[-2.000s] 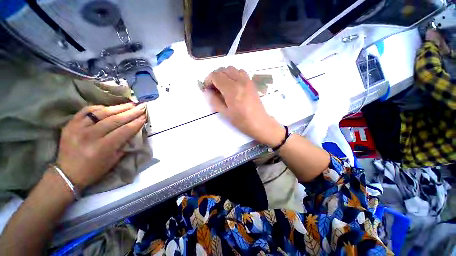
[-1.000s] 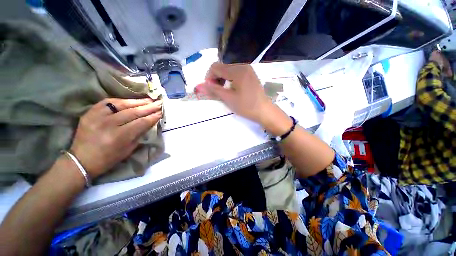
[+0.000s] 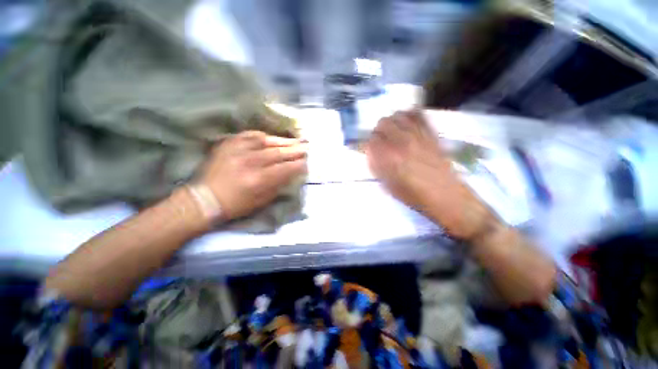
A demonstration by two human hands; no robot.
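Note:
The frame is heavily blurred. An olive cloth garment (image 3: 144,108) lies bunched on the left of the white table. My left hand (image 3: 252,173) lies flat on its right edge, fingertips pointing at the needle area. My right hand (image 3: 404,151) is over the table right of the blue-grey attachment (image 3: 348,115), fingers curled; whether it holds a piece is hidden by blur. Small olive cloth pieces (image 3: 470,153) lie right of my right hand.
A dark glossy rectangle (image 3: 498,65) with a white strap overhangs the table at the upper right. A slim dark-and-blue tool (image 3: 531,174) lies at right. The table's front edge (image 3: 310,258) runs below my hands. Olive cloth (image 3: 444,310) shows below the edge.
The view has swung, so the scene sits further right and is blurred. My right hand moved left from the small pieces towards the blue-grey attachment. My left hand stays on the garment.

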